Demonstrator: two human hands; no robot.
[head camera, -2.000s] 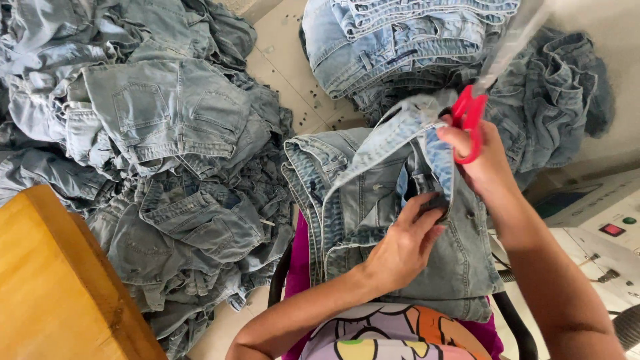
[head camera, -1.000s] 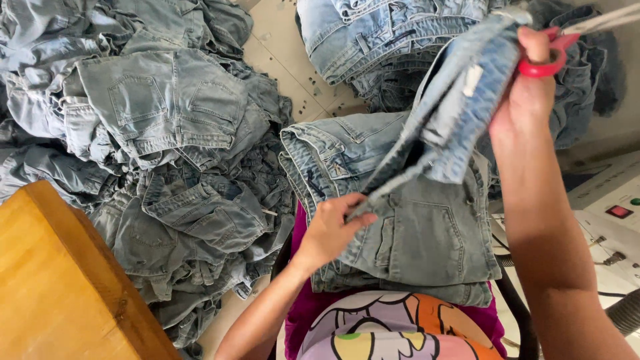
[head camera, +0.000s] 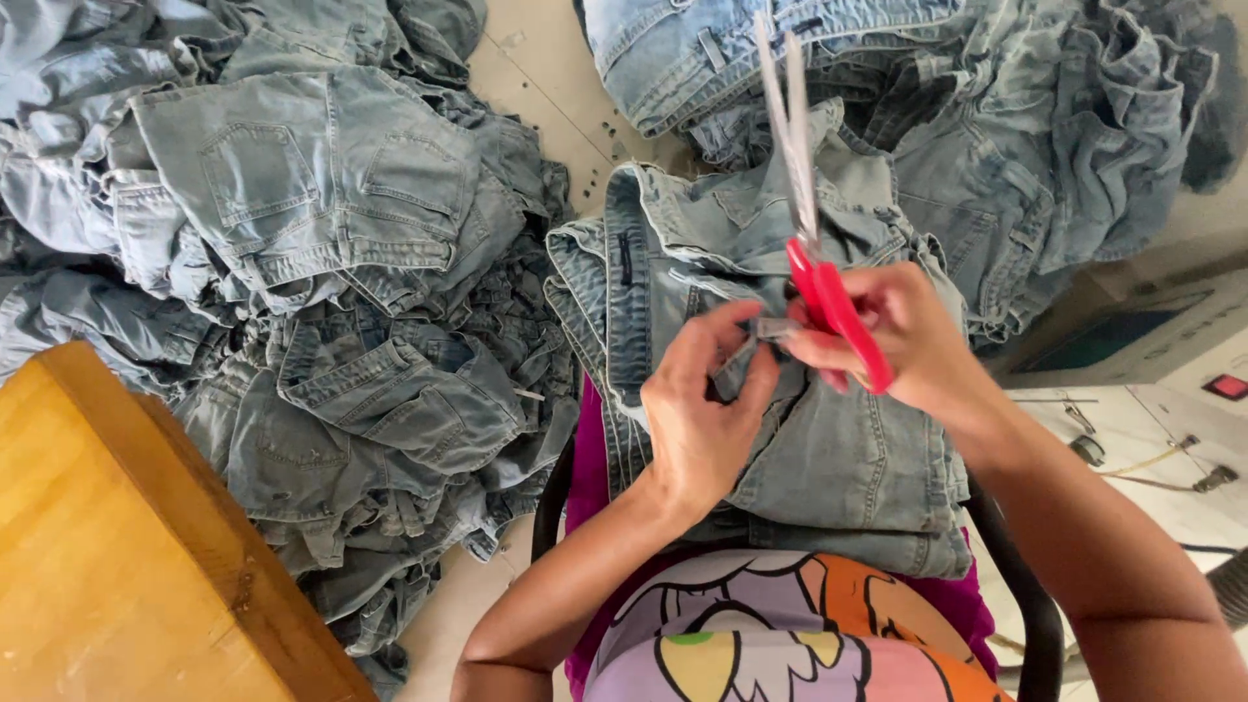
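On my lap lies a stack of folded denim garments (head camera: 829, 468). My right hand (head camera: 877, 331) holds scissors with red handles (head camera: 838, 317), their slightly parted blades pointing away from me, over the denim. Between the fingertips of both hands is a small translucent tag or strip (head camera: 775, 329). My left hand (head camera: 707, 405) pinches its near side together with a bit of denim, just above the top garment's waistband area. Which garment edge the strip belongs to is hidden by my fingers.
A large heap of denim garments (head camera: 331, 195) covers the floor at left. A wooden table corner (head camera: 146, 546) juts in at lower left. Lighter folded denim (head camera: 673, 58) and a loose denim pile (head camera: 1033, 166) lie beyond my lap. A machine with a red switch (head camera: 1226, 387) stands at right.
The garment's waistband that was raised between my hands is down on the stack. My right hand has come down and in with the scissors, and both hands now meet at the small strip.
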